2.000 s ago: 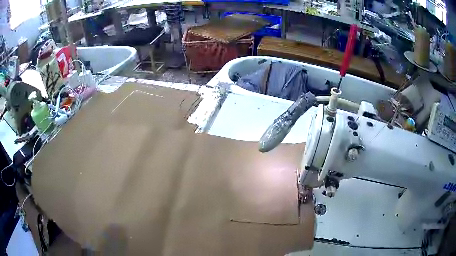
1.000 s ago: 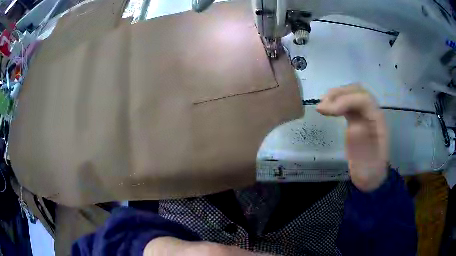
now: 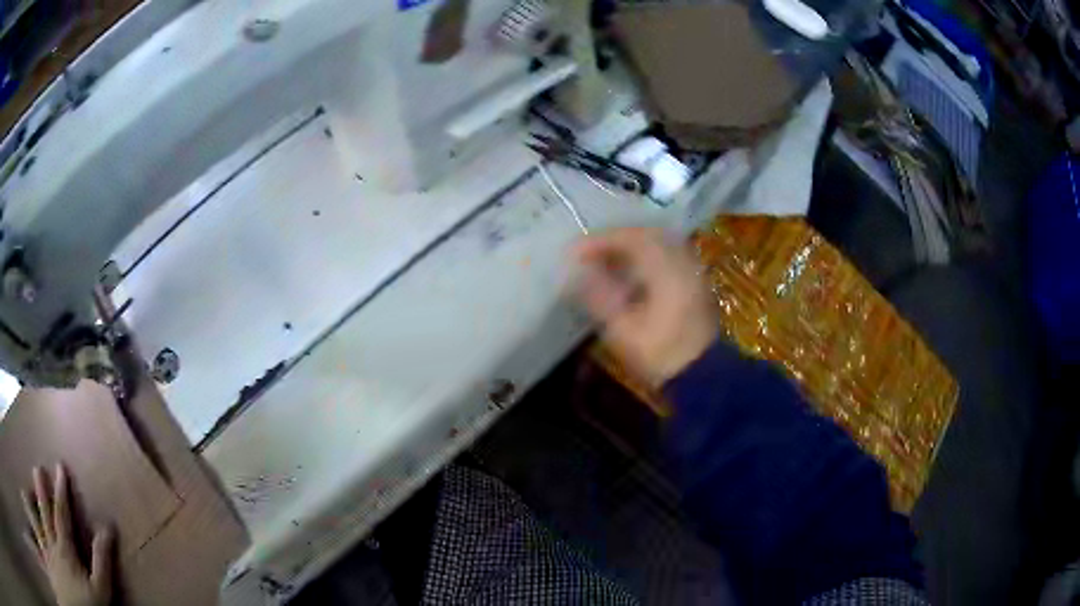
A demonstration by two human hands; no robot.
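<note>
The brown garment panel (image 3: 178, 556) lies at the lower left, under the presser foot and needle (image 3: 95, 355), with a dark line forming a corner on it. My left hand (image 3: 69, 539) lies flat on the panel, fingers apart, cut off by the bottom edge. My right hand (image 3: 645, 302) is blurred, with curled fingers, over the front edge of the machine bed; whether it holds anything cannot be told. Dark thread snips (image 3: 592, 160) lie beyond it, by a white cord. The brown pocket stack (image 3: 705, 71) is at the upper right.
The white machine bed (image 3: 391, 355) runs diagonally across the view, with the machine arm (image 3: 201, 71) along its far side. An orange-gold shiny cover (image 3: 829, 343) is right of my right hand. Loose cloth strips (image 3: 918, 178) hang at the far right.
The view has swung right, bringing the snips and pocket stack into sight. My right hand is now nearer the bed's right end. My left hand now shows spread on the panel.
</note>
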